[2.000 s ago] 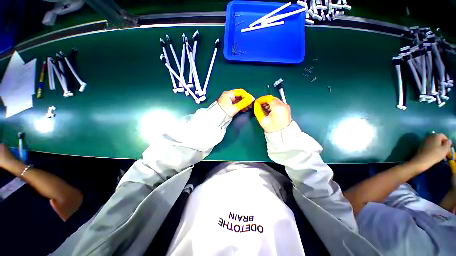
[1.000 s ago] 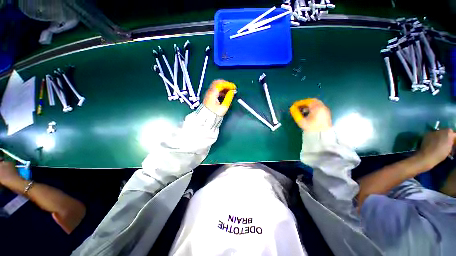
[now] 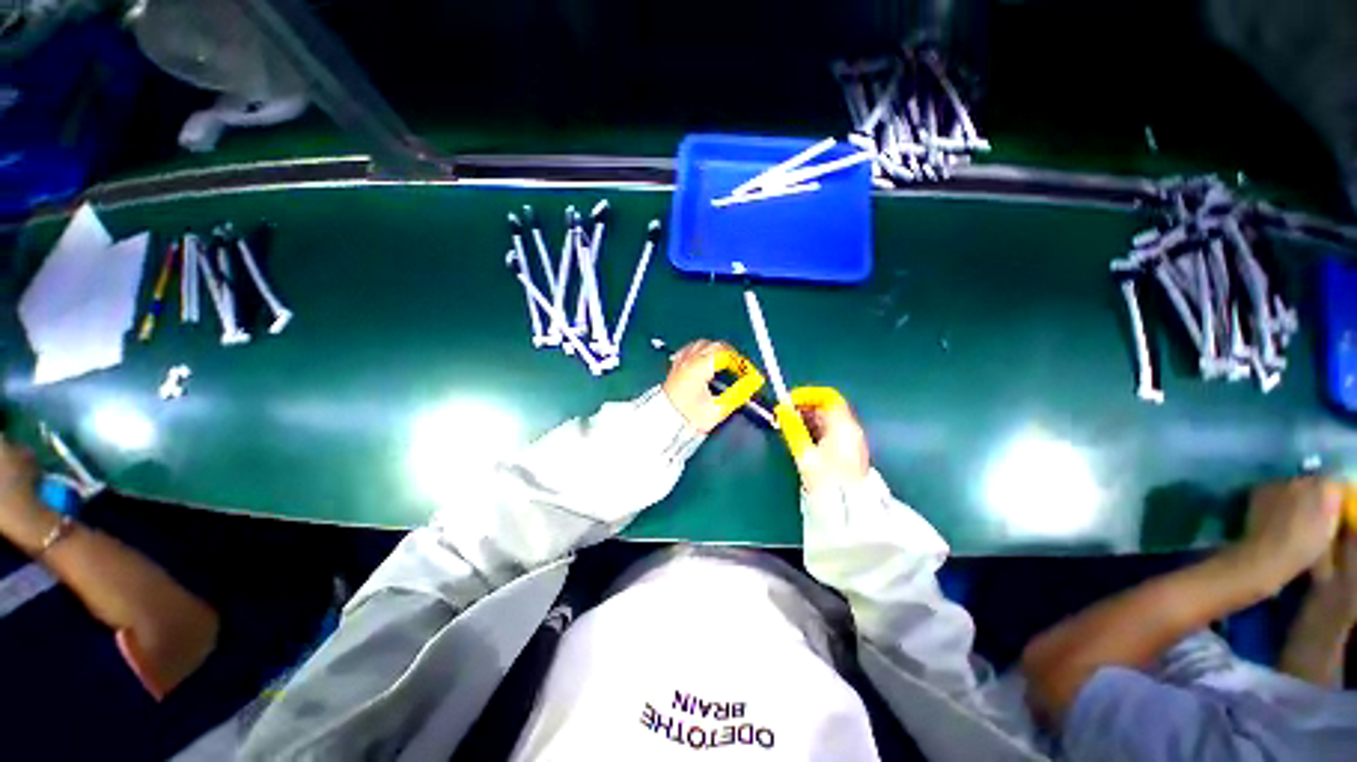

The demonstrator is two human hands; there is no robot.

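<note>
My left hand [image 3: 717, 384], with yellow finger cots, is closed on a dark and white piece of a wire harness; a small end shows beyond its knuckles. My right hand [image 3: 820, 429], also with yellow cots, holds the near end of the harness, and its white sleeve [image 3: 765, 343] points away from me towards the blue tray. The two hands are close together over the green bench. The fingertips hide the connector end.
The blue tray [image 3: 771, 262] holds white sleeving. Sleeved cables lie in fanned piles at centre-left [image 3: 584, 290], left [image 3: 232, 283], far right [image 3: 1213, 290] and behind the tray [image 3: 915, 119]. Paper [image 3: 81, 305] lies left. Co-workers' arms [image 3: 119, 596] show at both sides.
My hands have come together; a second ago they were apart. The white-sleeved harness that lay between them is now held. The whole view has shifted, with the bench lower in it.
</note>
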